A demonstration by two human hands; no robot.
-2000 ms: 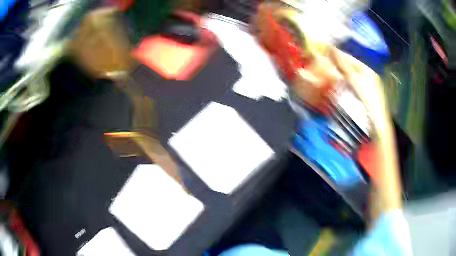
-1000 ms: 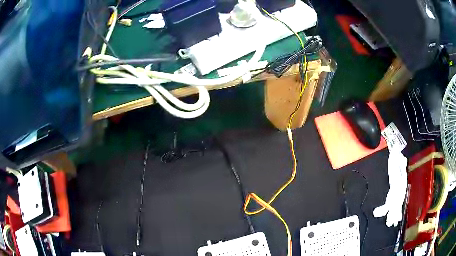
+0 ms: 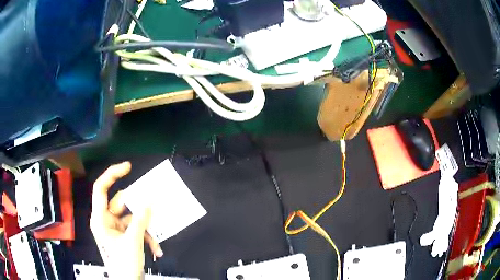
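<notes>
My left hand [image 3: 123,224] is raised at the lower left, holding a plain white square sheet [image 3: 171,203] by its left side. The sheet has sharp corners and shows no holes or feet. White perforated boxes with dark round feet lie along the bottom edge, cut off by it: one at centre [image 3: 268,270], one to its right [image 3: 375,262], and one at lower left [image 3: 90,272], partly behind my hand. A yellow-orange cable [image 3: 344,175] loops on the black mat and runs down between the centre and right boxes. My right hand is out of the picture.
A green shelf [image 3: 156,90] at the back holds a coiled white cable [image 3: 249,106] and a power strip [image 3: 329,33]. A black mouse [image 3: 416,145] sits on a red pad [image 3: 388,158]. A white glove [image 3: 445,202] and red tape dispenser [image 3: 469,219] are right. Stacked units [image 3: 33,197] stand left.
My left hand has come into view at the lower left with the white sheet in it. The view has shifted, so the bench things appear slightly farther right.
</notes>
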